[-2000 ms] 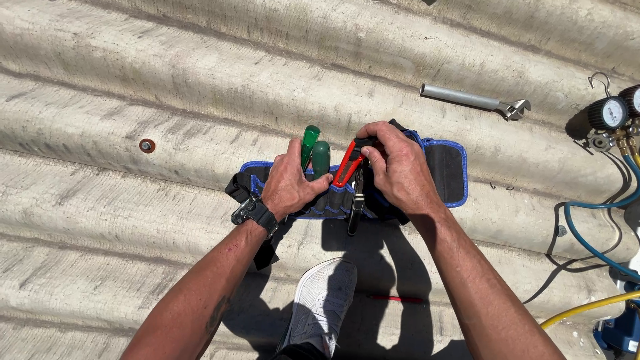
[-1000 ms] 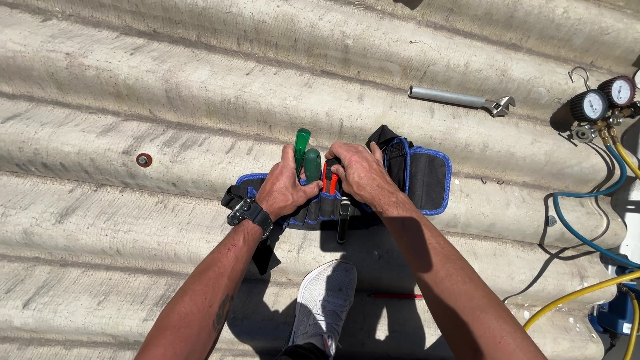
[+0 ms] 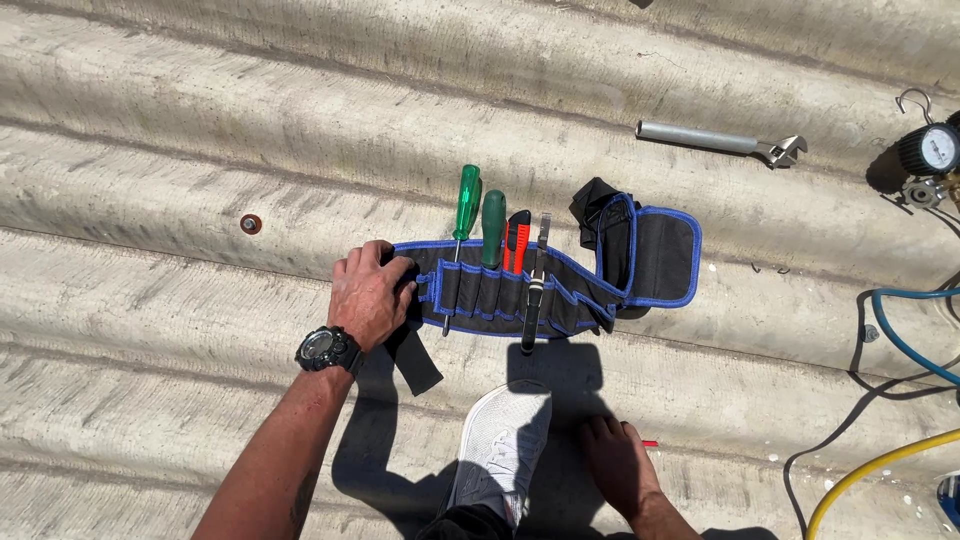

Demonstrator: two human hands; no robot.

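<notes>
My left hand (image 3: 369,296), with a black watch on the wrist, grips the left end of a black fabric tool belt (image 3: 484,296) with blue edging. Its loops hold a screwdriver with a clear green handle (image 3: 468,199), a tool with a dark green handle (image 3: 493,225), and a red and black utility knife (image 3: 517,240). A slim metal tool with a black handle (image 3: 532,311) lies across the belt front. My right hand (image 3: 616,461) is low in shadow beside the shoe, at a thin red object (image 3: 650,443); its fingers are partly hidden in the shade.
Corrugated roofing sheet (image 3: 187,165) lies under everything. An adjustable wrench (image 3: 705,142) rests at upper right, a roof bolt (image 3: 250,223) stands at left. At the right are a pressure gauge (image 3: 937,148), a blue hose (image 3: 885,322) and a yellow hose (image 3: 862,472). A white shoe (image 3: 499,442) is below the belt.
My right hand has let go of the red utility knife, which sits in the belt, and moved down beside the shoe. My left hand has shifted from the green handles to the belt's left end.
</notes>
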